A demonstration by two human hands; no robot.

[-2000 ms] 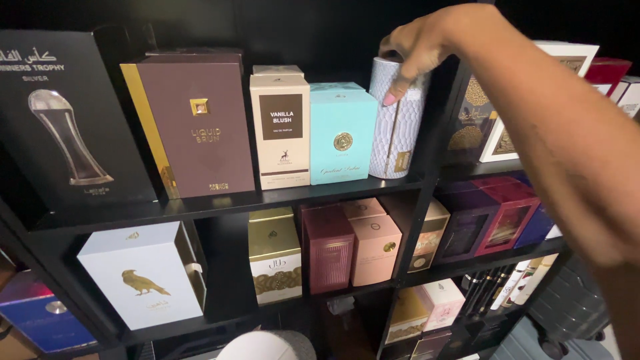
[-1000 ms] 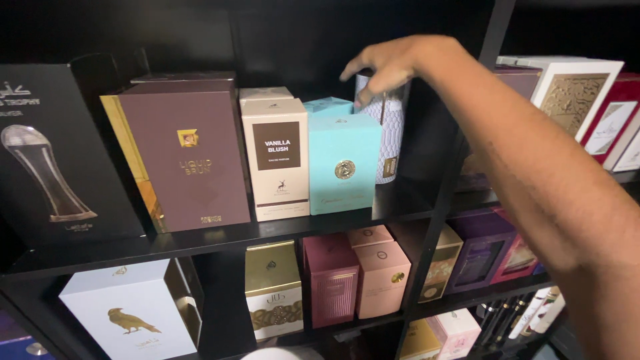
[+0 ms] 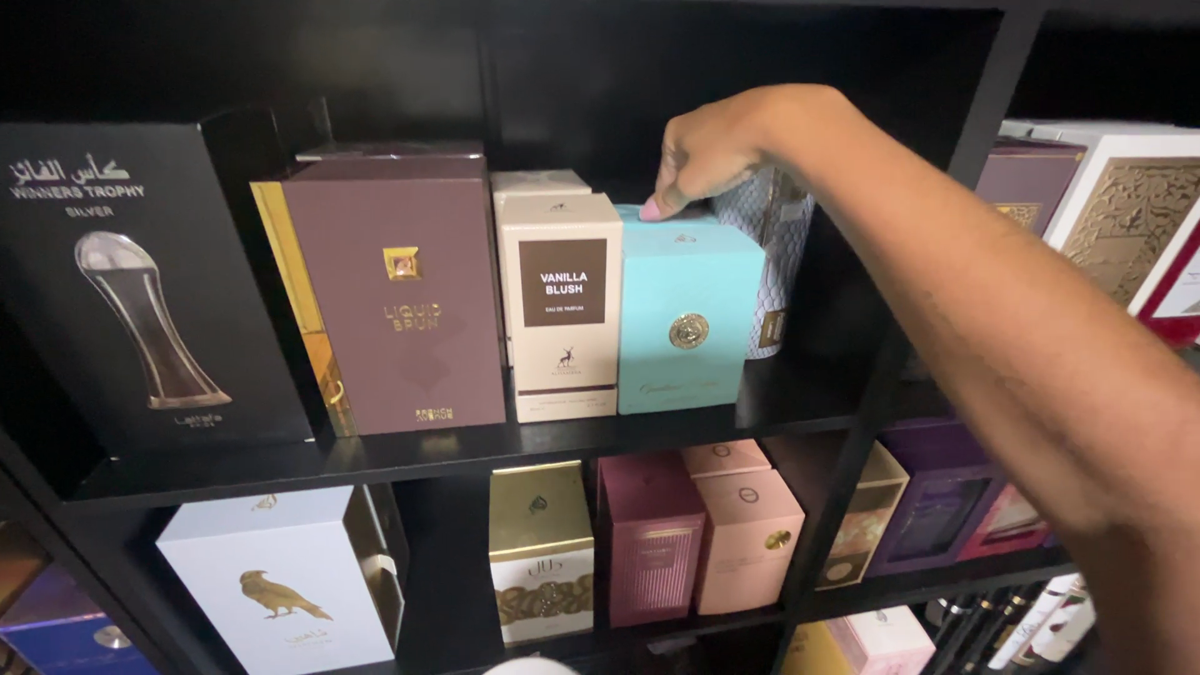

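Observation:
My right hand (image 3: 714, 157) reaches in from the right with bent fingers. Its thumb rests at the top rear of a turquoise perfume box (image 3: 692, 314), and the other fingertips are hidden behind the thumb and palm. Behind that box, on the right, stands a grey scale-patterned box (image 3: 776, 253), partly covered by the hand and wrist. Touching the turquoise box on its left is a beige perfume box (image 3: 562, 361) with a brown panel, with a similar box behind it. My left hand is out of view.
A brown perfume box (image 3: 398, 366) and a large black box (image 3: 150, 300) stand left on the same black shelf (image 3: 412, 455). Below are a white box with a gold bird (image 3: 281, 581), a gold-and-white box (image 3: 542, 562), a maroon box (image 3: 653, 553) and a pink box (image 3: 750, 544). An upright divider (image 3: 858, 506) is at right.
My right hand has moved left from the grey scale-patterned box to the top of the turquoise box. The view has come closer to the shelf.

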